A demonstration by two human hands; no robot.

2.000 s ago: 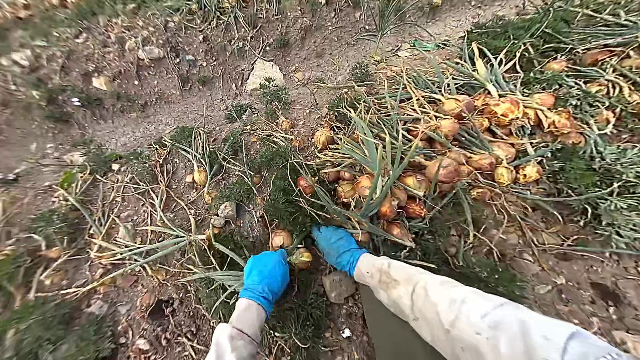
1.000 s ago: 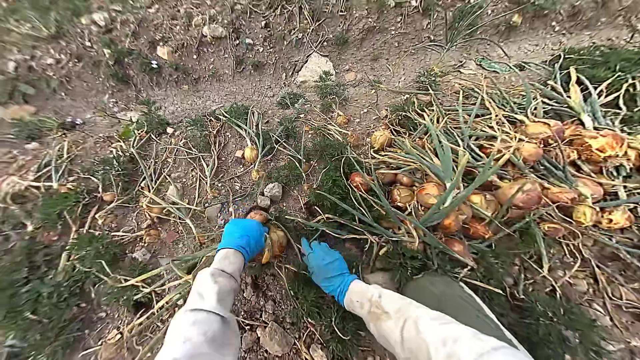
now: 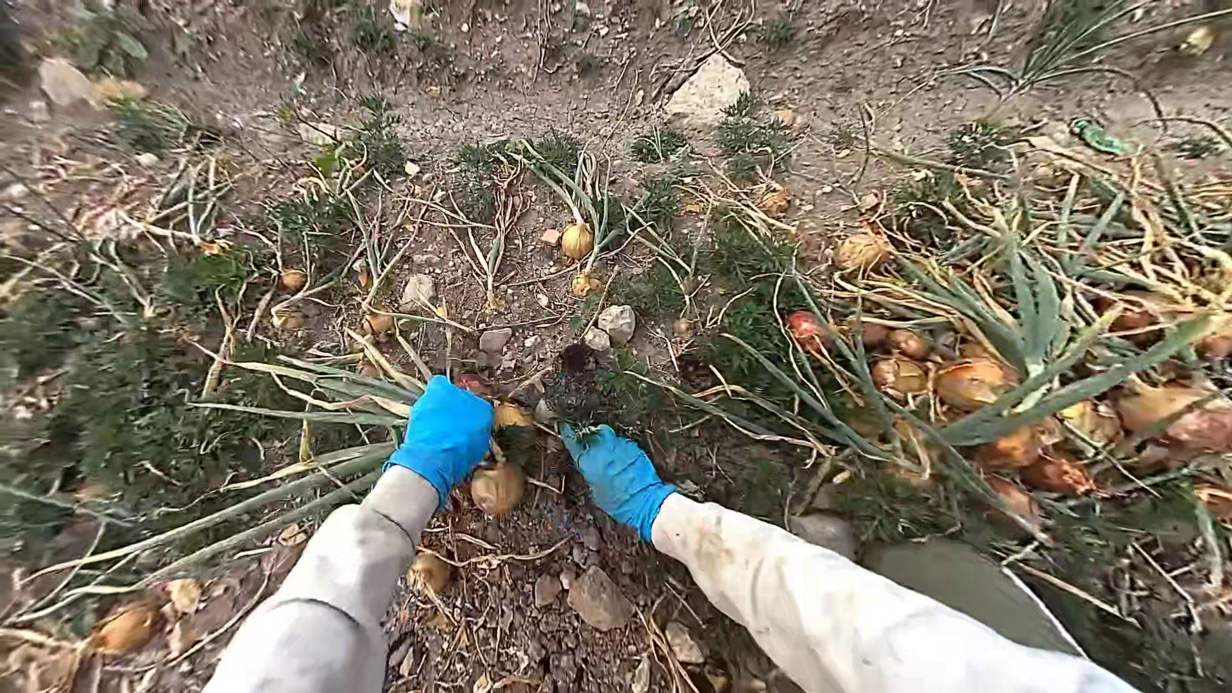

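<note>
My left hand (image 3: 441,435), in a blue glove, is closed around the green stalks of onions (image 3: 498,488); the bulbs hang at its right side. One more bulb (image 3: 512,415) shows just above them, near the fingertips. My right hand (image 3: 616,476), in a blue glove too, is a little to the right, low at the soil. Its fingertips touch a small tuft of green weeds with dark soil (image 3: 602,395); whether they grip it is hidden. A yellow onion with leaves (image 3: 577,241) stands in the ground ahead.
A heap of onions (image 3: 974,383) with long leaves lies at the right. Pale stones (image 3: 707,89) (image 3: 599,599) lie ahead and below the hands. Loose onions (image 3: 128,628) lie at the lower left, with feathery weeds (image 3: 106,404) above. A knee (image 3: 972,587) is at the lower right.
One second ago my left hand was at onion bulbs with my right hand beside it, palm down. Now long stalks trail left from my left hand. The view has shifted left.
</note>
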